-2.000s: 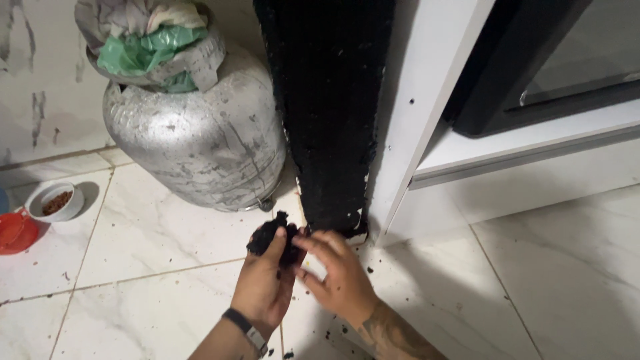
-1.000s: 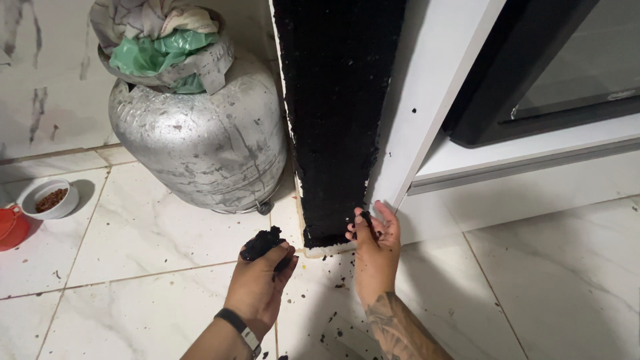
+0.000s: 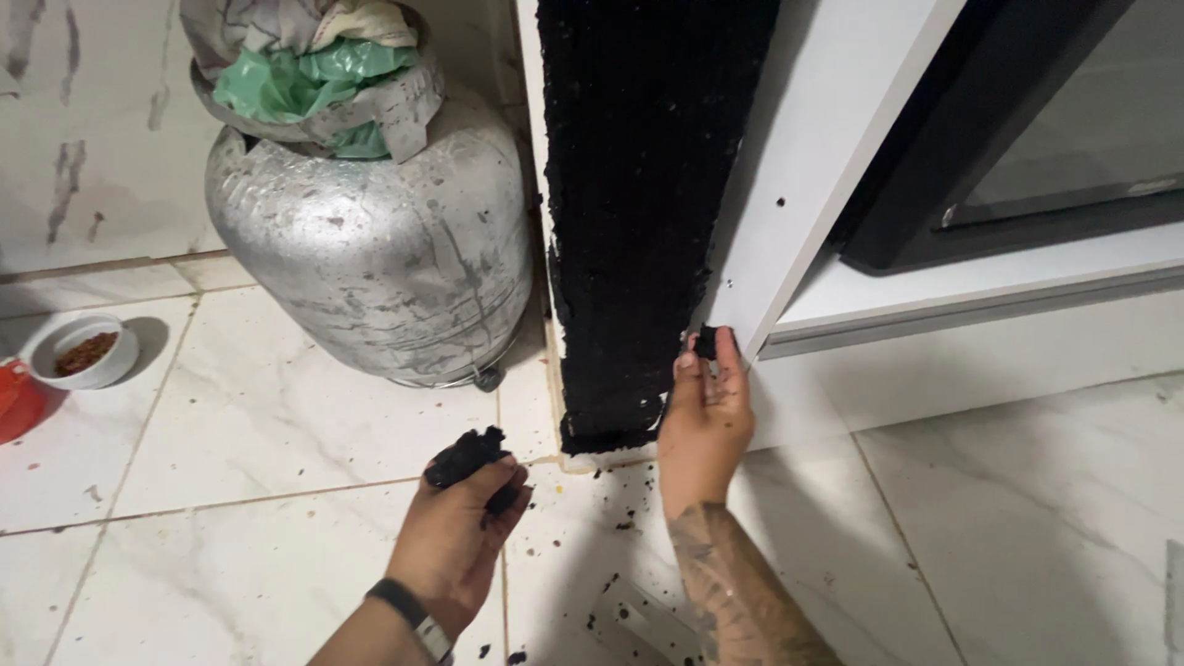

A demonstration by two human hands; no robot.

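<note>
A crumbly black lump (image 3: 470, 455) is held in my left hand (image 3: 453, 536), above the floor tiles and left of the column's foot. Between the fingertips of my right hand (image 3: 708, 421) sits a small black piece (image 3: 708, 342), close to the lower right edge of the black-coated column (image 3: 638, 231). The column's coat looks rough, with pale chipped edges at the bottom and along the left side. What the black material is, I cannot tell.
Left of the column stands a silver gas cylinder (image 3: 370, 250) topped with cloth and a green plastic bag (image 3: 310, 79). A white bowl of brown pellets (image 3: 102, 370) and a red bowl (image 3: 17, 402) are far left. White cabinet panel (image 3: 823, 139) at right; black crumbs dot the floor.
Two seconds ago both hands were together at the black lump. My right hand has since moved away to the column's right edge and is now higher up, with a small black piece in its fingers.
</note>
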